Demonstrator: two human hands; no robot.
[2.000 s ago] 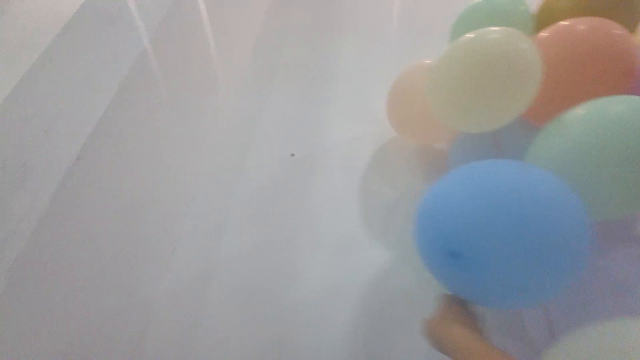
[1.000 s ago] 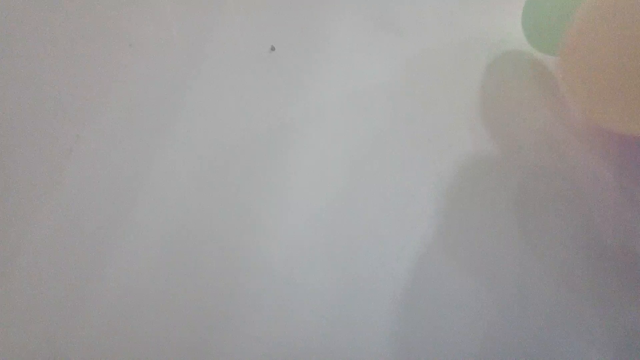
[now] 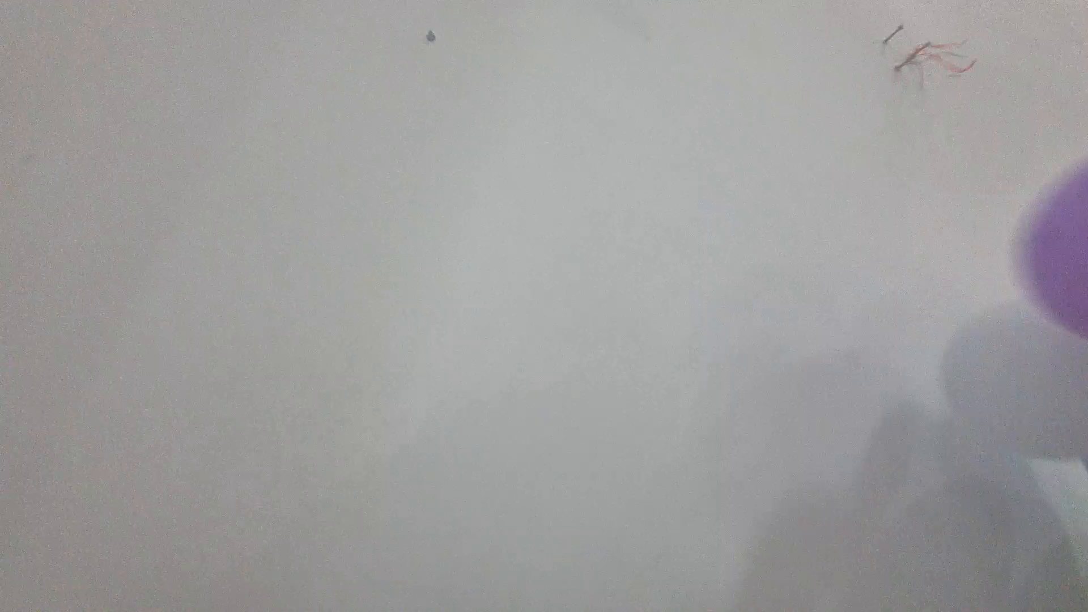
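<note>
Neither my left hand nor my right hand is in the picture, so what they hold or touch cannot be told. A purple balloon (image 3: pixel 1058 251) is cut off by the right edge of the view. Near the top right, some thin reddish strands with a dark end (image 3: pixel 914 57) lie on a pale, smooth surface (image 3: pixel 527 280). Just to their upper left is a small dark pin-like piece (image 3: pixel 892 35).
A small dark speck (image 3: pixel 431 36) shows at the upper left of the pale surface. Soft grey shadows (image 3: pixel 918 510) spread over the lower right, with a brighter patch at the right edge.
The view has shifted a lot. The blue balloon, the cluster around it and the hand seen two seconds ago are out of view; a purple balloon and reddish strands now show.
</note>
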